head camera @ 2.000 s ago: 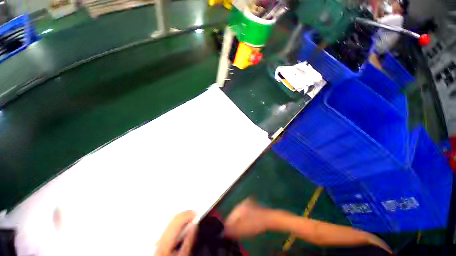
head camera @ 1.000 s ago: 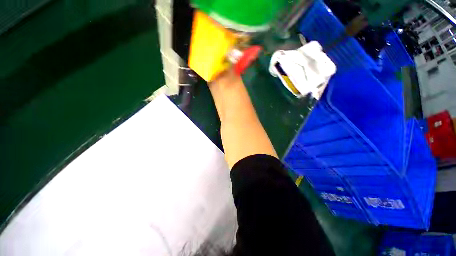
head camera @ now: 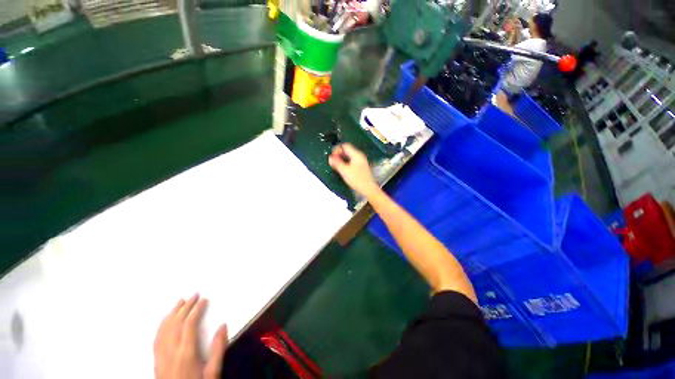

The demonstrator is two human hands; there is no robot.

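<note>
The white bench surface [head camera: 192,222] runs from the lower left to the centre. My left hand [head camera: 186,340] rests on its near edge, fingers slightly apart and nothing seen in it. My right hand [head camera: 352,167] is over the dark green bench top [head camera: 314,137] beyond the white surface, with fingers curled. A small dark spot shows at its fingertips; I cannot tell if it is a held part. Small dark bits [head camera: 331,138] lie just beyond the fingers. A yellow box [head camera: 304,87] with a red button stands behind, below a green band [head camera: 307,46].
A white item [head camera: 394,123] lies on the green bench top, right of my right hand. Blue bins [head camera: 496,185] are stacked at the right. A green press [head camera: 423,33] with a red-knobbed lever [head camera: 567,63] stands behind. A person [head camera: 527,63] is beyond the bins. A red stool [head camera: 285,351] is below.
My right hand has left the yellow box and moved back down to the green bench top. My left hand, out of view one second ago, shows again. The camera view has shifted.
</note>
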